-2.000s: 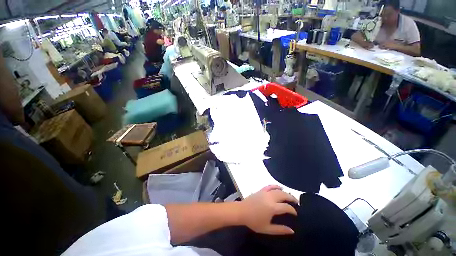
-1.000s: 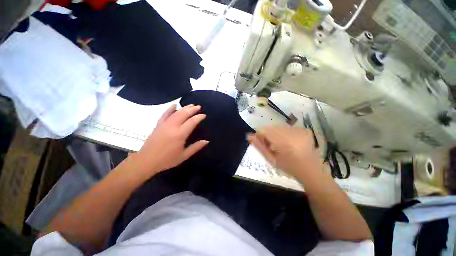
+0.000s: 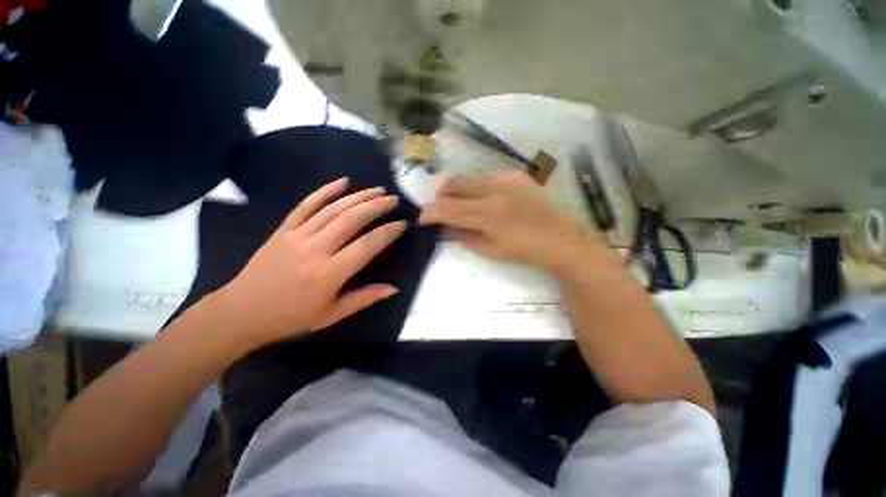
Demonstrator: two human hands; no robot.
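A black fabric panel [image 3: 321, 155] lies on the white machine table, its lower part hanging over the front edge toward my lap. My left hand [image 3: 316, 257] rests flat on it with fingers spread. My right hand [image 3: 495, 218] is at the panel's right edge, fingertips together on the edge just below the needle area; it is somewhat blurred. The cream sewing machine [image 3: 583, 58] stands over the back of the table, and its needle area is blurred.
Shears with black handles [image 3: 665, 248], black snips [image 3: 593, 189], tweezers [image 3: 491, 139] and a small brown block [image 3: 542, 167] lie right of my right hand. More black fabric [image 3: 146, 107] and white sheets [image 3: 29, 233] lie at the left. A carton [image 3: 39, 393] stands below left.
The view has turned down and closer to the machine. Both hands are now at the black panel; my right hand is nearer the needle area than a second ago.
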